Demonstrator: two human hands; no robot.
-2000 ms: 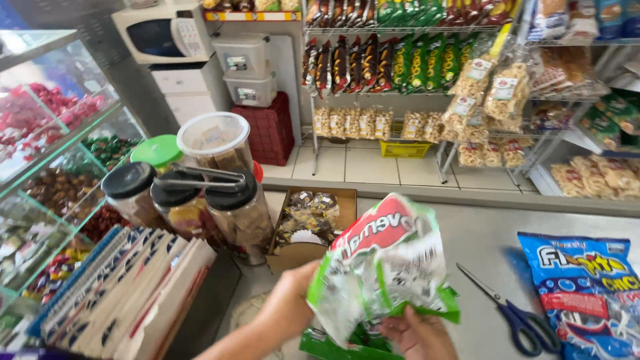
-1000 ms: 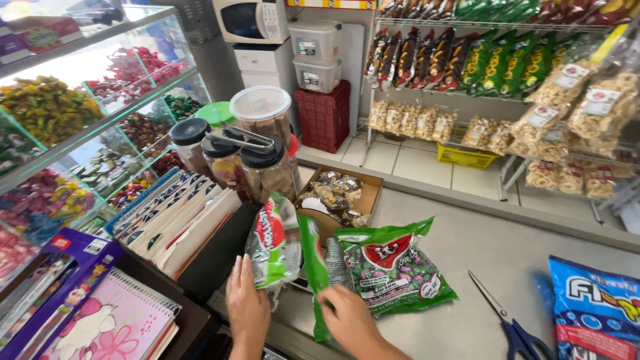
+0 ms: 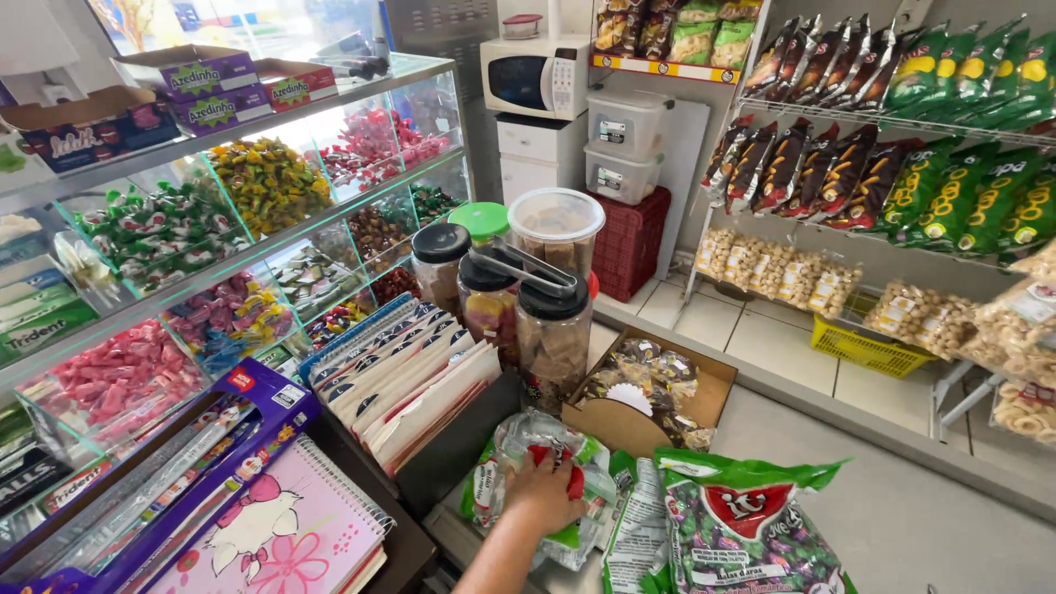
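One bare hand, which looks like my left hand [image 3: 544,495], lies with spread fingers on a crumpled clear, green and red plastic candy bag [image 3: 507,470] at the counter's near edge. The bag looks flattened; whether the fingers grip it is unclear. Just right of it lies a full green candy bag [image 3: 755,528] with a red heart, with a green and white printed wrapper piece [image 3: 635,536] against its left side. My right hand is out of view. Behind the crumpled bag stands a cardboard box [image 3: 709,379] of wrapped sweets.
Lidded plastic jars [image 3: 553,346] with metal tongs [image 3: 528,268] on top stand behind a file box of cards [image 3: 412,371]. At left are a pink spiral notebook [image 3: 289,528], a purple box [image 3: 280,404] and glass candy bins [image 3: 272,214]. Snack racks [image 3: 866,115] stand beyond the counter [image 3: 907,487].
The view has swung left. The crumpled bag was held up in both hands two seconds ago and now lies under one hand. The right hand, on the green bag's left side one second ago, is gone from view.
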